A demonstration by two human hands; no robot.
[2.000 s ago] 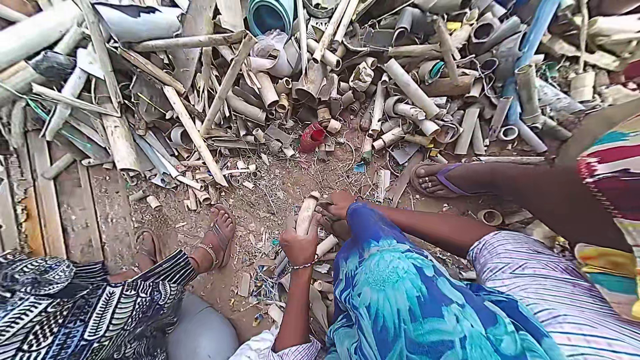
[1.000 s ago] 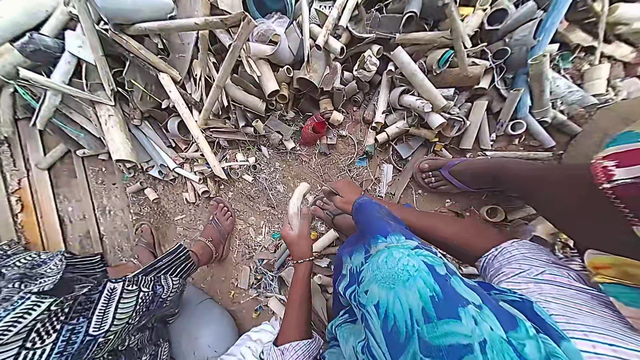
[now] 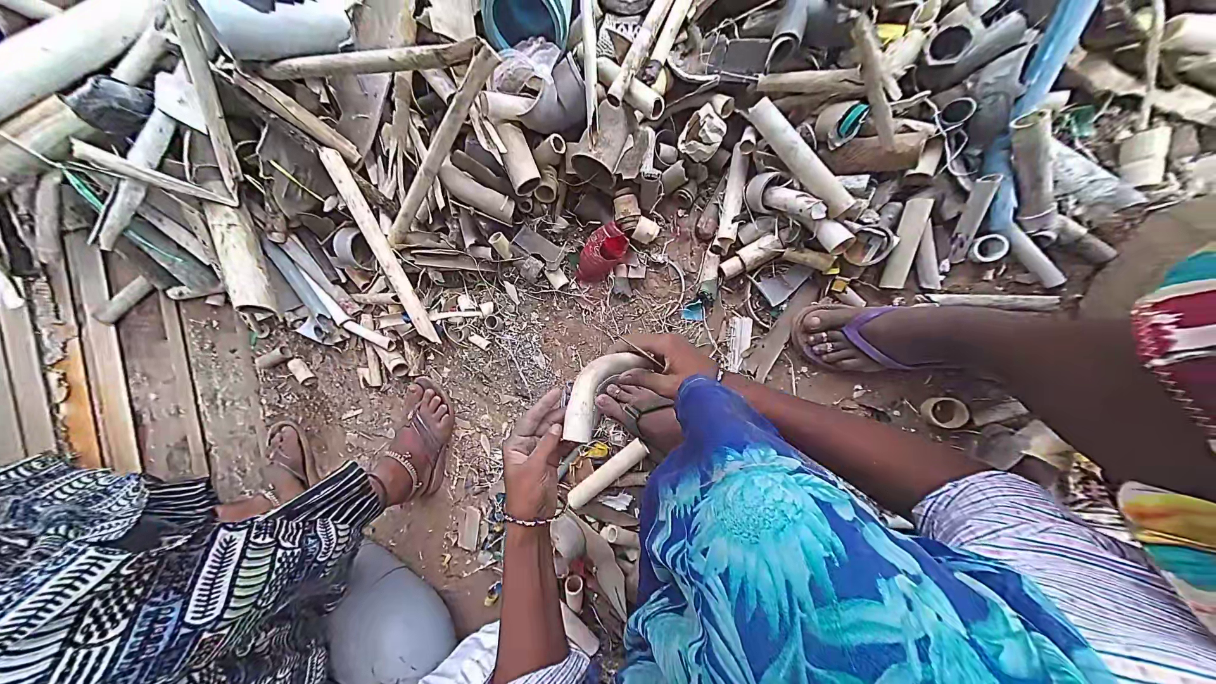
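A curved, off-white plastic pipe bend (image 3: 591, 391) is between my hands, above my sandalled foot. My right hand (image 3: 673, 365) grips its upper end, and a thin dark strip shows beside those fingers. At the pipe's lower left end is my left hand (image 3: 536, 446), its fingers apart and the palm partly turned up; whether a fingertip touches the pipe is hard to tell. Just below lies a straight cream pipe piece (image 3: 608, 472) on the ground. A red plastic piece (image 3: 602, 253) lies on the soil farther forward.
A large heap of scrap pipes (image 3: 513, 157) spreads across the front. Wooden planks (image 3: 100, 370) lie at the left. A person in a patterned black and white garment (image 3: 237, 570) sits at the left, beside a grey rounded object (image 3: 391, 617). Another person's sandalled foot (image 3: 841, 337) is at the right.
The pipe bend has turned, showing its curve more plainly. My left hand held it one second ago and has now opened at its lower end, while my right hand grips the upper end.
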